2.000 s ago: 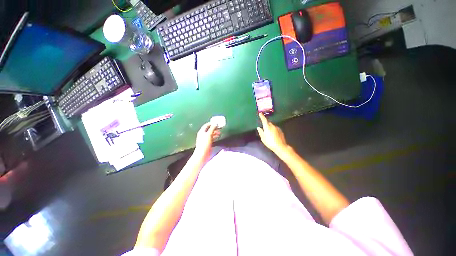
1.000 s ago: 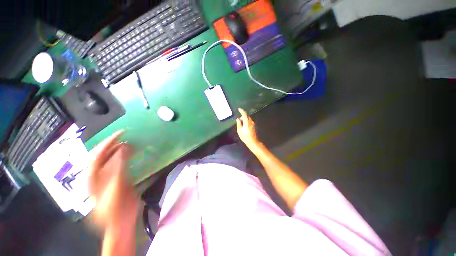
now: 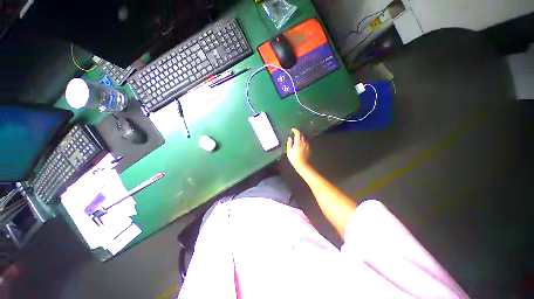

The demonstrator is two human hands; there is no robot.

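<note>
A smartphone [image 3: 264,131] with a white screen lies on the green desk, with a thin white cable [image 3: 300,100] attached at its far end. A small white rounded case [image 3: 207,143] lies on the desk left of the phone. My right hand [image 3: 297,147] rests at the desk's front edge, right of the phone and apart from it. Its fingers are partly curled and I see nothing in it. My left hand is out of the picture.
A caliper [image 3: 130,195] lies on white papers [image 3: 116,232] at the left. Two keyboards [image 3: 193,63], two black mice [image 3: 284,51], a water bottle [image 3: 108,98] and pens [image 3: 183,118] stand or lie further back. A monitor [image 3: 29,140] is far left.
The white case, in my left hand two seconds ago, now lies on the desk. My left hand has left the picture. My right hand has moved off the phone, whose screen changed from coloured to white.
</note>
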